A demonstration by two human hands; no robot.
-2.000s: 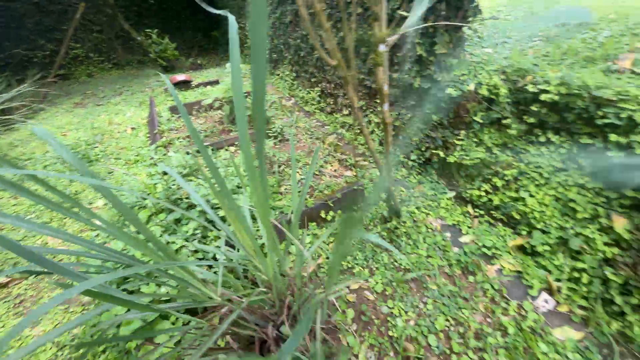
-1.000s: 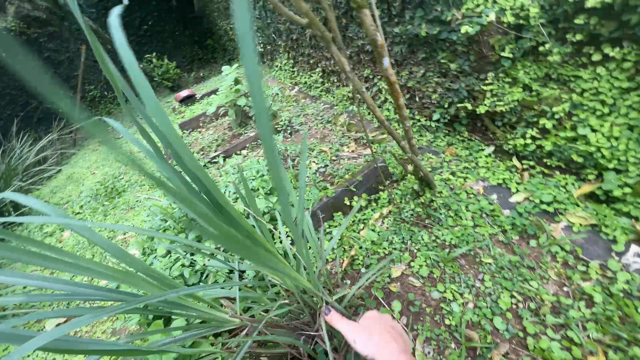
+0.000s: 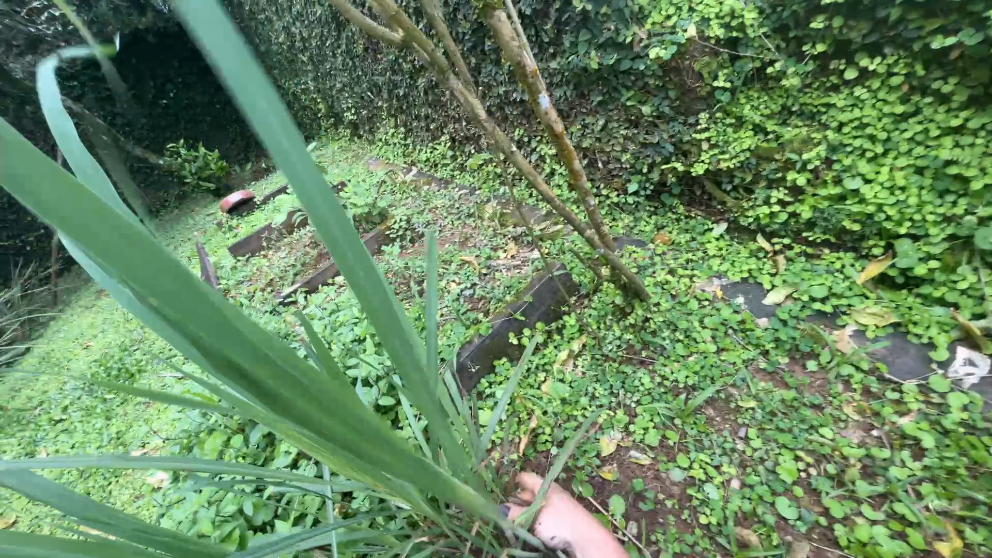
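Observation:
A clump of long, strap-like green grass blades [image 3: 310, 395] fills the left and lower middle of the head view, its blades leaning up to the left. At the bottom edge, right of centre, my right hand [image 3: 570, 519] is at the base of the clump, fingers curled around the lower blades. Its thumb, with a dark nail, lies against them. Part of the hand is cut off by the frame and some fingers are hidden by the leaves. My left hand is not in view.
Thin slanting trunks [image 3: 558, 147] of a shrub rise behind the clump. A dark edging board [image 3: 515, 325] and other boards [image 3: 333, 267] lie among low ground cover [image 3: 697, 434]. A leafy hedge [image 3: 821, 147] stands behind. Flat dark stones [image 3: 899, 356] lie at the right.
My right hand, out of view two seconds ago, came in at the bottom beside the clump and is now curled around the base of the blades. The view has moved closer.

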